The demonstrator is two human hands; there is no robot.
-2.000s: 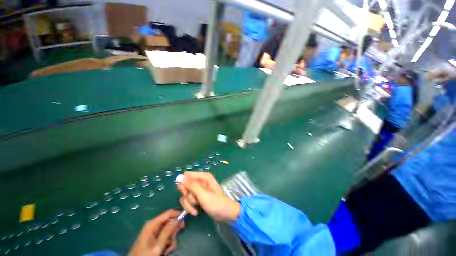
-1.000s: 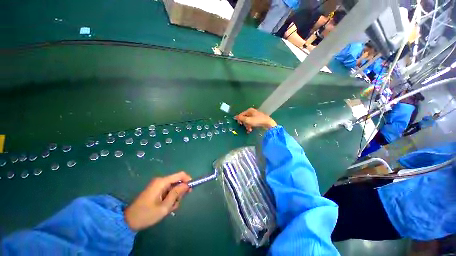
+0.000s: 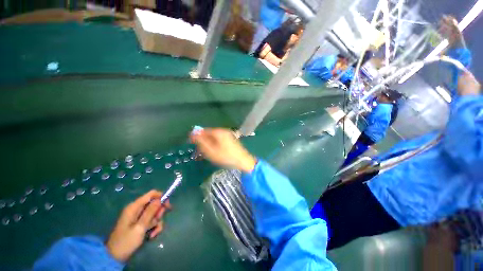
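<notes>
My left hand (image 3: 136,222) holds a short silver ribbed stack of cells (image 3: 171,188) that points up and to the right. My right hand (image 3: 220,147) is over the far ends of the disc rows; its fingertips are closed by a small pale blue-white piece (image 3: 197,129), and I cannot tell whether they grip it. Small silver discs (image 3: 119,187) lie in staggered rows on the green surface. A clear plastic bag of cell stacks (image 3: 231,211) lies beside my right forearm.
Metal posts (image 3: 288,71) stand beyond my right hand. A white-topped carton (image 3: 168,36) is on the far green surface (image 3: 100,59). A person in a blue smock (image 3: 418,164) is close at the right, with a raised arm. Other people (image 3: 378,122) are along the line.
My right hand and the bag appear further left as the view shifts. My left hand has lowered, and its stack now points more steeply upward, clear of the bag.
</notes>
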